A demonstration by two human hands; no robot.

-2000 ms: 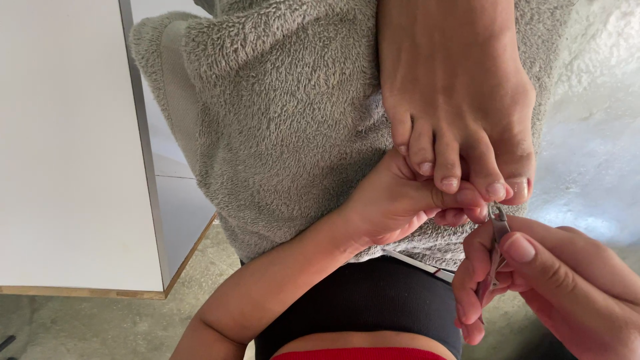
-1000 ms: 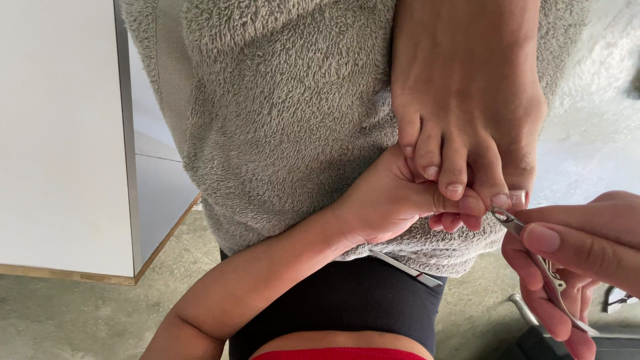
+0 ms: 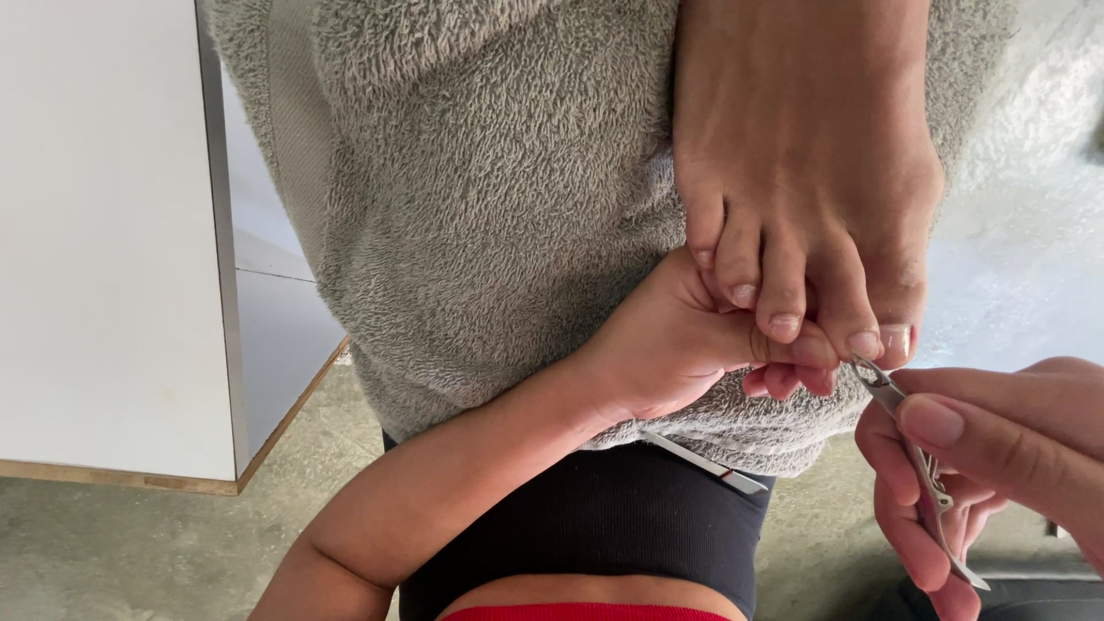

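Observation:
Another person's bare foot (image 3: 802, 155) rests on a grey terry towel (image 3: 483, 216), toes pointing down toward me. My left hand (image 3: 690, 341) holds the foot's smaller toes from below, thumb against the toe beside the big toe. In my right hand (image 3: 975, 448) is a pair of metal cuticle nippers (image 3: 914, 444), jaws at the nail of that same toe, handles slanting down to the right. The big toenail just beside it looks glossy. A flat metal implement (image 3: 707, 463) pokes out from under the towel's lower edge, on my dark-clothed lap.
A white panelled piece of furniture (image 3: 112, 241) with a wood-coloured bottom edge stands at the left. Concrete floor (image 3: 129, 552) shows below it. At the lower right is a dark object (image 3: 1018, 595), partly behind my right hand. A pale, shiny surface lies right of the foot.
The nippers in my right hand have turned, so more of their length and handles shows. My left hand keeps its hold on the toes.

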